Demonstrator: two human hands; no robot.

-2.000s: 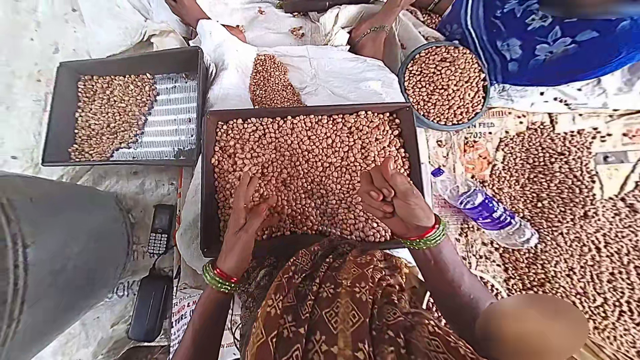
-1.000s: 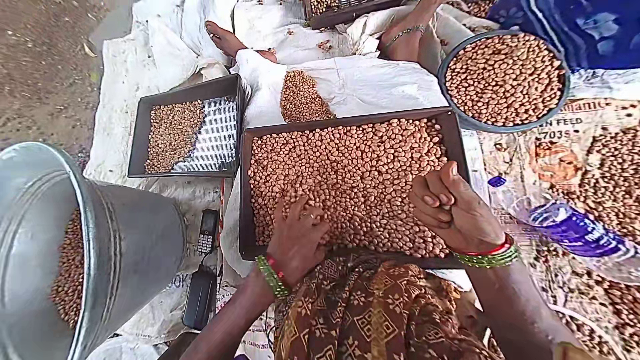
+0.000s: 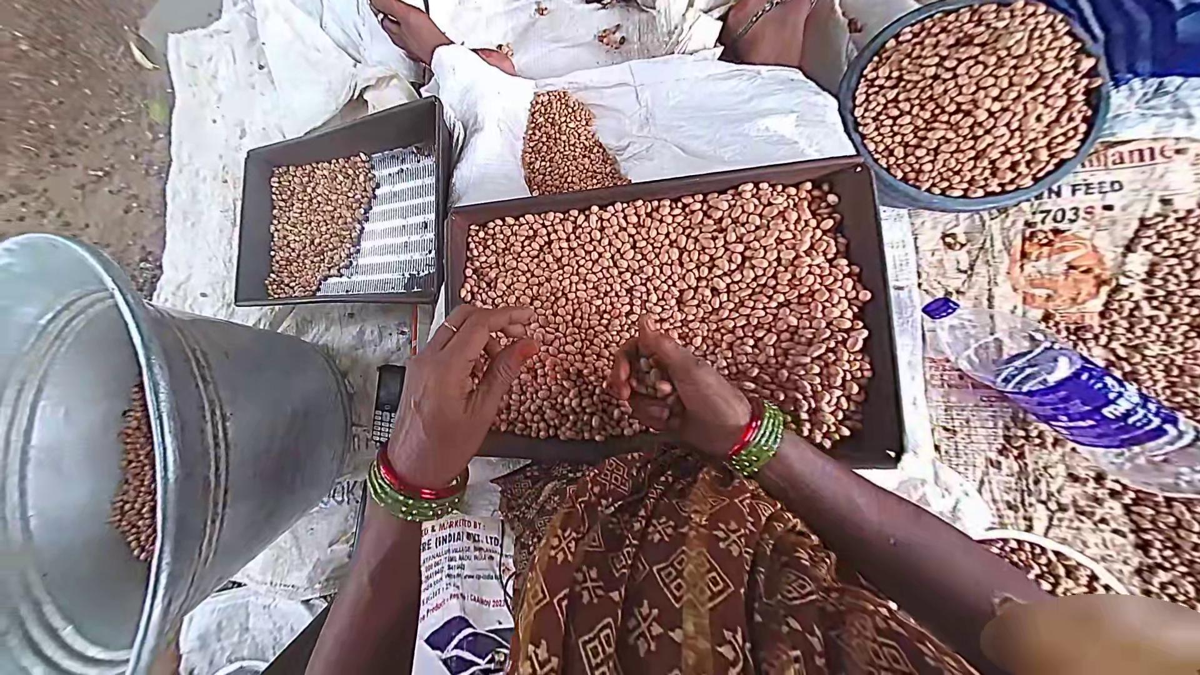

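Observation:
A dark rectangular tray full of brown nuts or seeds lies in front of me. Over its near left part is my left hand, fingers bent and apart, thumb and fingertips just above the nuts; nothing shows in it. My right hand is curled palm up over the tray's near edge, with several nuts in its half-closed fingers. Red and green bangles ring both wrists. Beyond the tray, a small heap of nuts rests on white cloth. To the left, a smaller tray with a slotted bottom holds more nuts.
A metal bucket with nuts inside leans at left, beside a keypad phone. At upper right stands a round tub of nuts. A plastic bottle lies on printed sacks among spread nuts. Another person's feet are at the top.
My left hand has risen from the nuts and moved toward the tray's left edge. My right hand has turned and come lower, toward the near edge. The view has shifted left since the first frame.

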